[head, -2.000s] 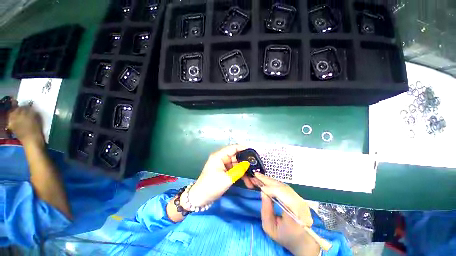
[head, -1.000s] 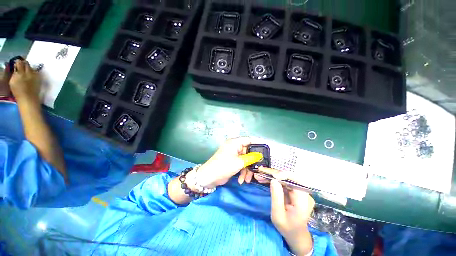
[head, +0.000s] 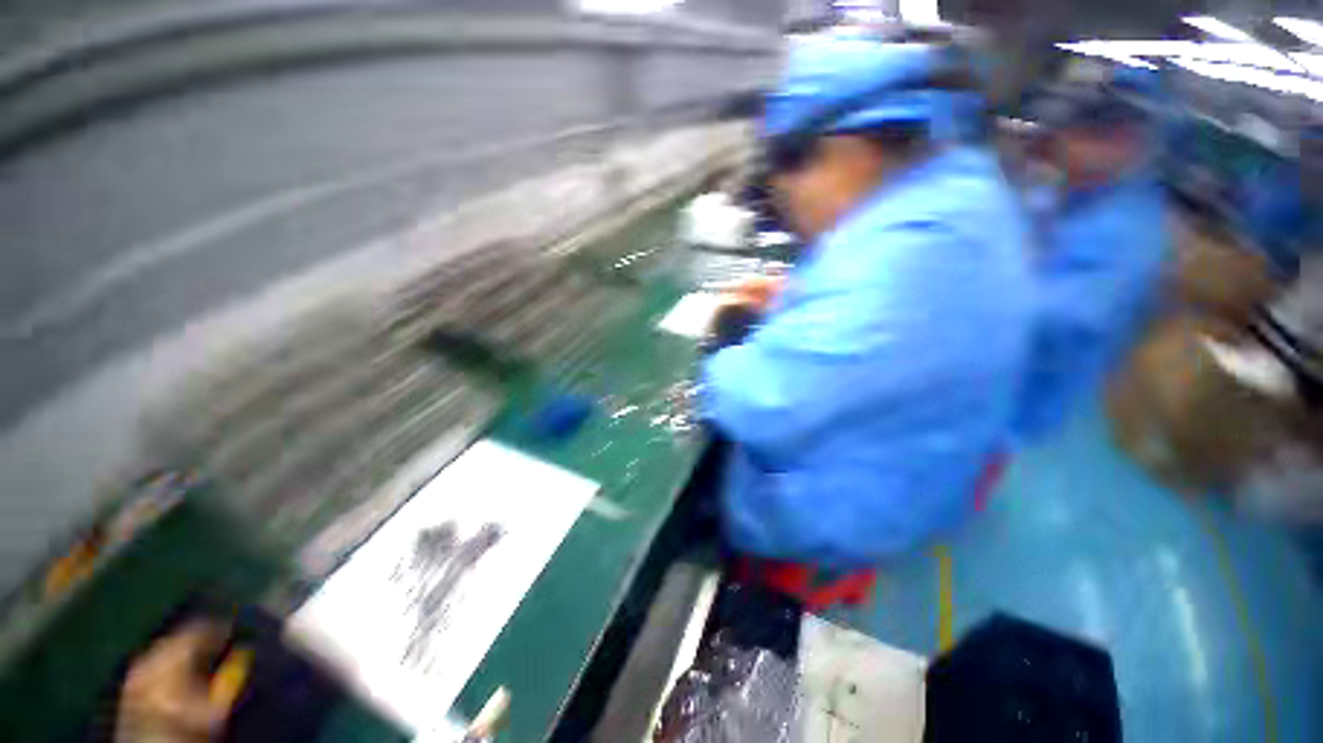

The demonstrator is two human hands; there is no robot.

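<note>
The view is blurred and turned to the right. My left hand [head: 177,679], with a yellow-orange cover on one digit, is at the bottom left corner, at the black foam tray [head: 283,682]. The blur hides whether it holds anything. My right hand cannot be made out. A small pale tip [head: 491,714] shows at the bottom edge, perhaps the end of the slim tool. White paper [head: 530,501] lies on the green mat, with a smeared dark heap of rings [head: 443,573] on it.
A small blue item [head: 559,417] lies beyond the paper. A worker in a blue smock [head: 885,349] sits along the bench at right, another person behind. Below the bench edge are a crinkled clear bag [head: 726,690] and a black block [head: 1023,682].
The view has swung up and right. The housing and dotted sheet are no longer distinguishable. My left hand now shows at the foam tray, and my right hand has left the view.
</note>
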